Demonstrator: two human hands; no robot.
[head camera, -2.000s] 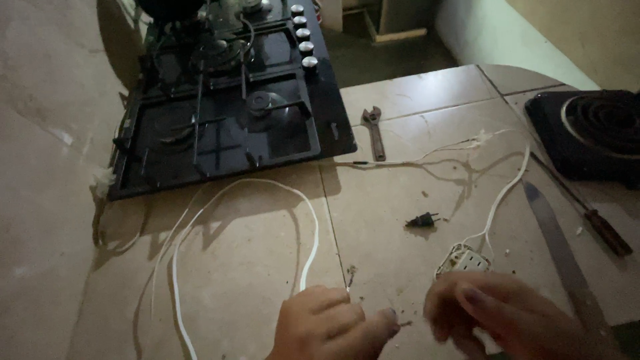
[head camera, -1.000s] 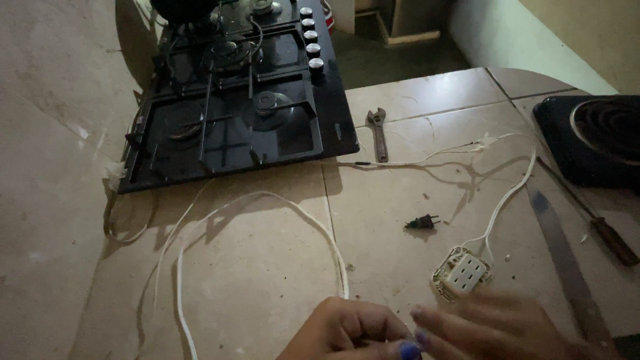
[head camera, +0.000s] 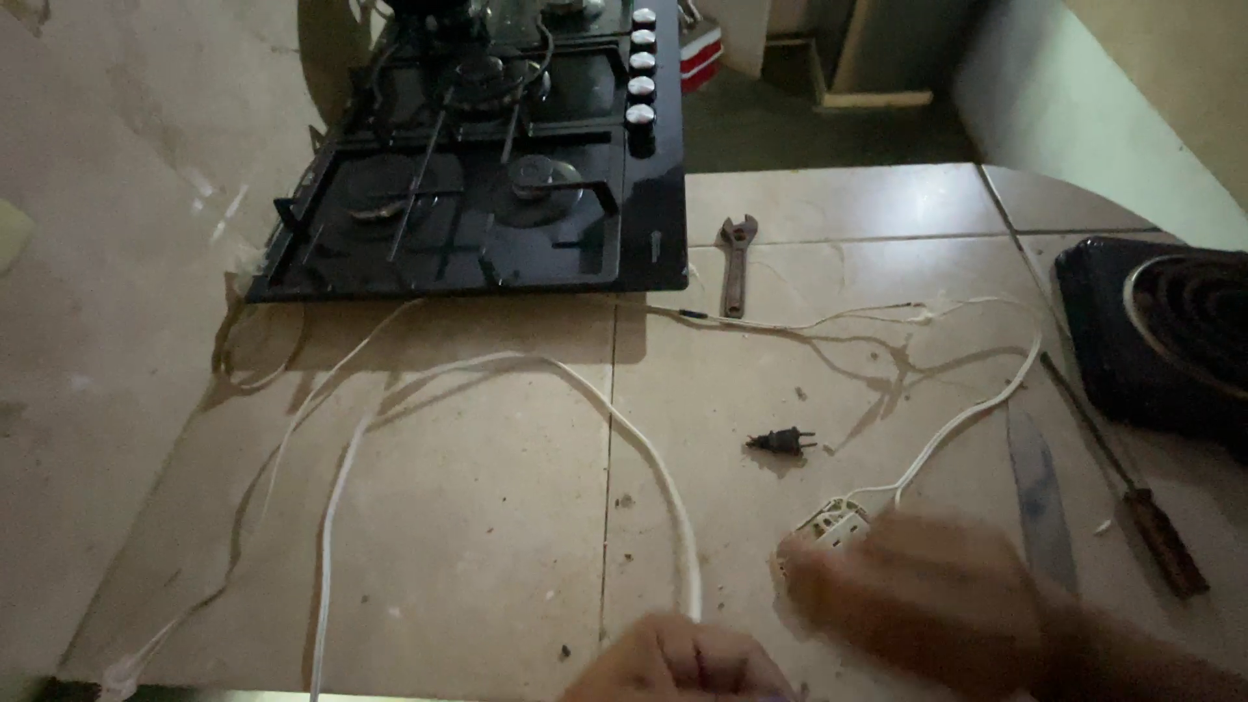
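Observation:
My left hand (head camera: 687, 663) is closed on the end of a white electrical cable (head camera: 673, 487) at the bottom middle; its fingertips are cut off by the frame edge. Blurred by motion, my right hand (head camera: 916, 595) is over the lower right, partly covering a white outlet block (head camera: 840, 525) whose inside parts show. Whether it holds anything cannot be told. A thin white two-strand cord (head camera: 960, 424) runs from the block up and round toward the cooktop. Beyond the block lies a small black two-pin plug (head camera: 780, 442), with no cord on it.
A black gas cooktop (head camera: 468, 224) sits at the back left. An adjustable wrench (head camera: 736, 265) lies beside it on the tiled counter (head camera: 468, 546). On the right are a knife blade (head camera: 1038, 487), a screwdriver (head camera: 1160, 536) and an electric coil hot plate (head camera: 1092, 331).
My right hand has moved away from my left hand, to the right, and now partly covers the outlet block, which showed more fully one second ago.

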